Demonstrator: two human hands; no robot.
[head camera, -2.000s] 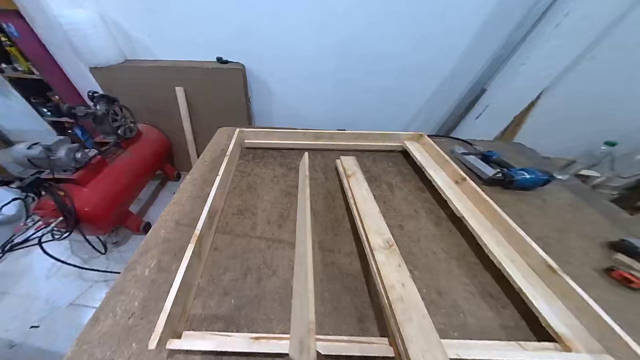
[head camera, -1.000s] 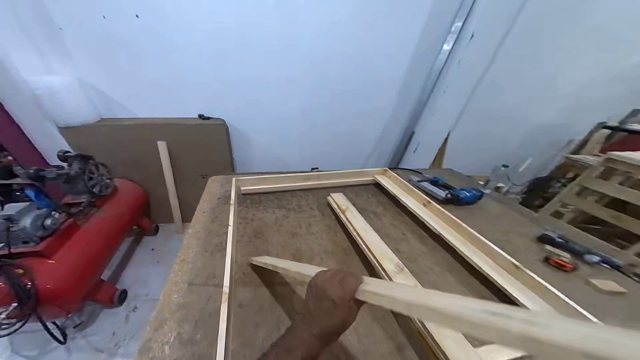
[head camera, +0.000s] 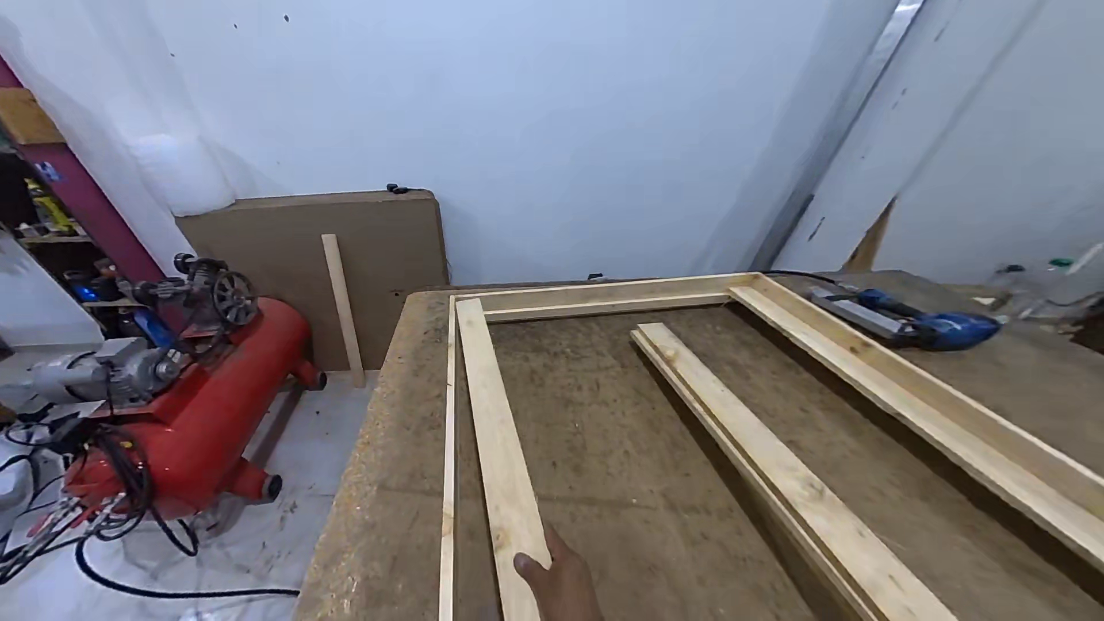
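My right hand (head camera: 562, 576) grips a flat pine board (head camera: 498, 448) near its lower visible part, with the thumb over the top face and the fingers at the right edge. The board lies lengthwise just inside the left rail (head camera: 448, 483) of a wooden frame (head camera: 604, 297), its far end at the far left corner. To the right, a pair of stacked or joined pine strips (head camera: 776, 470) slants across the inside of the frame. A long inner strip (head camera: 897, 405) runs beside the frame's right rail. My left hand is not in view.
The frame lies on a brown worktable (head camera: 397, 431). A blue power tool (head camera: 949, 329) lies beyond its right rail. A red air compressor (head camera: 207, 405) with black hoses stands on the floor at left. A brown panel (head camera: 388, 259) and a wood strip (head camera: 342, 310) lean by the wall.
The board, held crosswise over the frame one second ago, now lies along the left rail. Two seconds ago it lay near the middle, with no hand in view.
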